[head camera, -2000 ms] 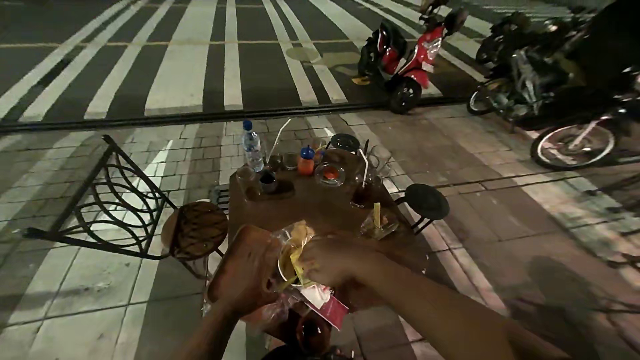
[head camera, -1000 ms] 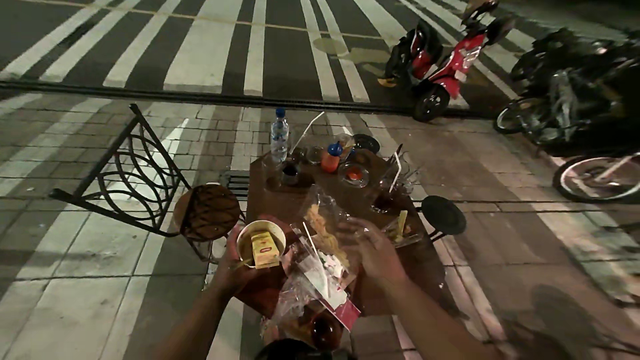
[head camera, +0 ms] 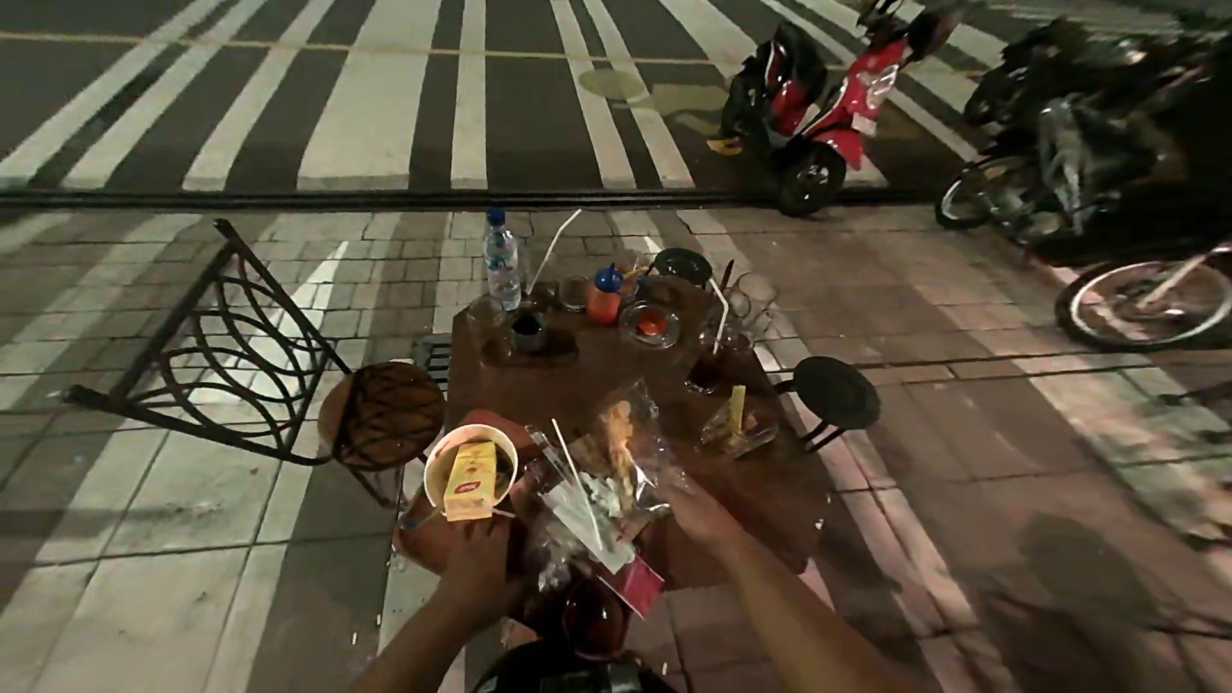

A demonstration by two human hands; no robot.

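Note:
At the near left of the brown table (head camera: 597,385) stands a white paper bowl (head camera: 435,462) with a yellow packet (head camera: 472,476) in it. My left hand (head camera: 481,549) is just below the bowl, its fingers partly hidden; whether it grips anything is unclear. My right hand (head camera: 701,510) touches the right edge of a clear plastic bag (head camera: 647,423) that has a pale brown food piece (head camera: 619,433) in it; its grip cannot be made out. Between the hands lie crumpled clear wrappers, white tissue (head camera: 602,496), a white straw (head camera: 568,452) and a pink-red packet (head camera: 635,582).
A water bottle (head camera: 502,265), an orange sauce bottle with a blue cap (head camera: 604,296), a glass dish (head camera: 650,325) and a dark drink glass with a straw (head camera: 707,366) stand farther back. A metal chair (head camera: 231,375) is at left, a black stool (head camera: 835,393) at right, a red scooter (head camera: 837,106) beyond.
My left hand has moved from the bowl's left side to below it. Two seconds ago my right hand was over the bowl; now it is at the plastic bag on the right.

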